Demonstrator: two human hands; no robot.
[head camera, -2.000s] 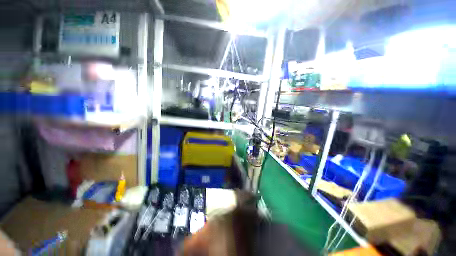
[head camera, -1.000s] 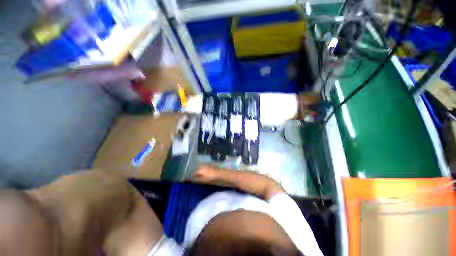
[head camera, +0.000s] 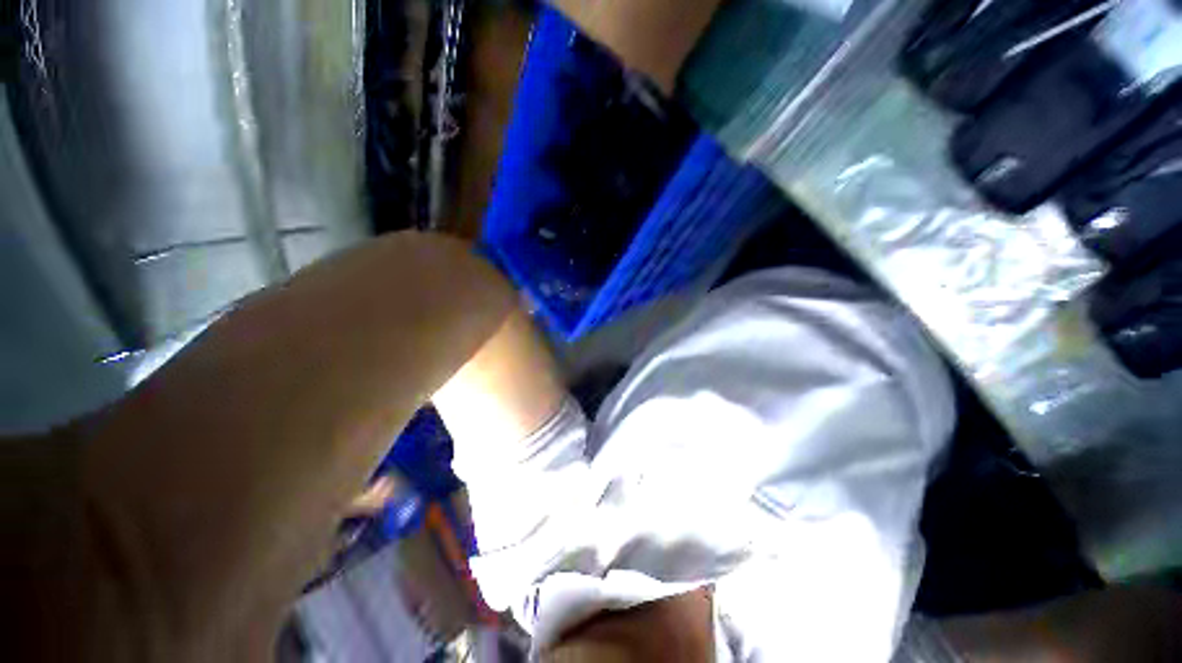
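Several long black lock panels (head camera: 1037, 123) lie side by side on the bubble wrap mat (head camera: 959, 259) at the upper right. A blue crate (head camera: 674, 227) stands below the table edge, with dark contents that I cannot make out. My bare left forearm is bent up close to the camera and fills the left side; my left hand is not visible. My right hand is not visible either. A blurred brownish shape at the bottom right edge may be part of my right arm.
Brown cardboard (head camera: 642, 33) lies at the top edge. My white-clothed body fills the lower middle. Blurred blue, orange and whitish items (head camera: 370, 609) are at the lower left. Blurred pale and dark upright shapes stand at the upper left.
The view has swung down and tilted, bringing the blue crate and my clothing into sight. The shelves and green line have left the picture. The right hand seen at the mat's edge is gone from view.
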